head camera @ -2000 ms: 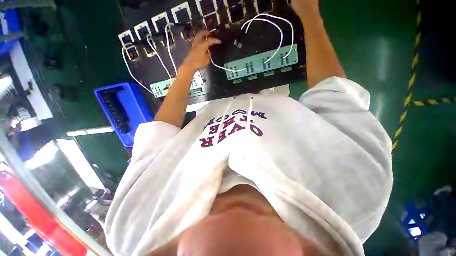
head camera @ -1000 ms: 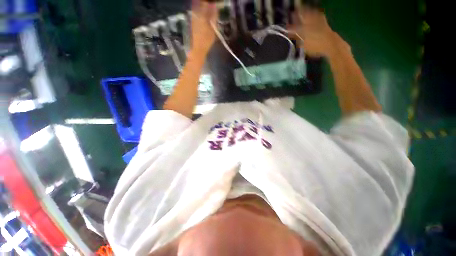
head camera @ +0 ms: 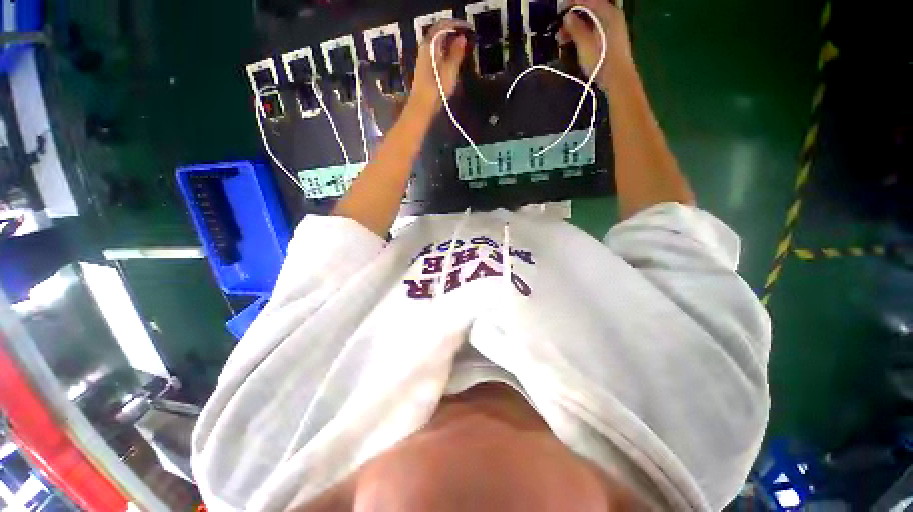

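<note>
A wide black test fixture [head camera: 425, 178] lies in front of me, with a row of framed sockets [head camera: 489, 42] along its far side. My left hand [head camera: 445, 62] is at a middle socket, its fingers closed on the end of a white cable [head camera: 450, 112]. My right hand [head camera: 589, 38] is at the sockets near the right end, its fingers closed on another white cable [head camera: 603, 62] that loops around it. Both cables run to the right pale green port panel [head camera: 526, 157]. The fingertips and plug ends are too small to see clearly.
The left port panel [head camera: 330, 181] has more white cables and is partly behind my left forearm. A blue tray [head camera: 262, 225] with a row of black units [head camera: 213, 215] stands left of the fixture. Yellow-black tape [head camera: 801, 180] marks the green floor at right.
My left hand has moved right along the sockets. My right hand has moved up to the far-side sockets, and a white cable now loops around it. The camera view has shifted slightly.
</note>
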